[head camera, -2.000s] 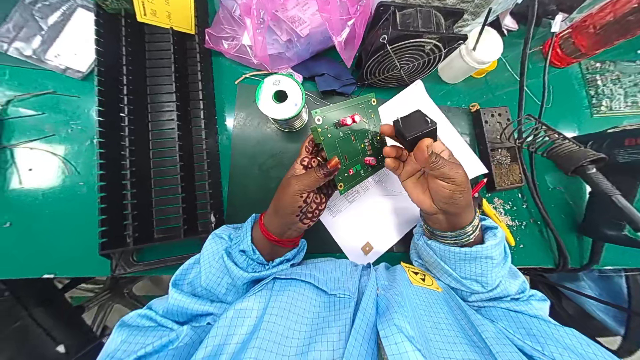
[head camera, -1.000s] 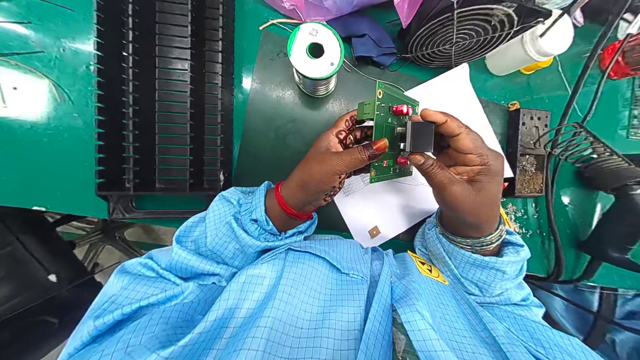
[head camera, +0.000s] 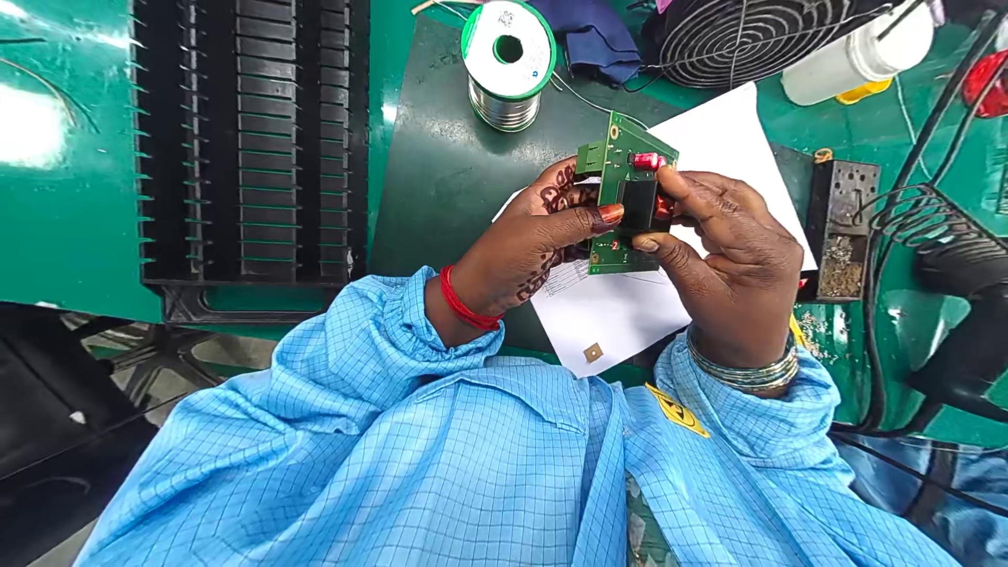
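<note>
A green printed circuit board, tilted nearly edge-on, is gripped by my left hand, its thumb on the component face and its fingers behind. My right hand holds a black block-shaped component between thumb and fingers, against the board's face. Whether its pins are seated cannot be seen. Red cylindrical components and a green terminal block are on the board. Beneath the hands lies a white printed sheet with a small brown square piece on it.
A solder wire spool stands behind my left hand. The black slotted rack is at the left. At the right are a soldering iron stand's coil, a metal box with debris and cables. A fan and white bottle lie behind.
The black component, apart from the board two seconds ago, is now against its face. The board has turned from facing up to nearly edge-on. The view has moved closer.
</note>
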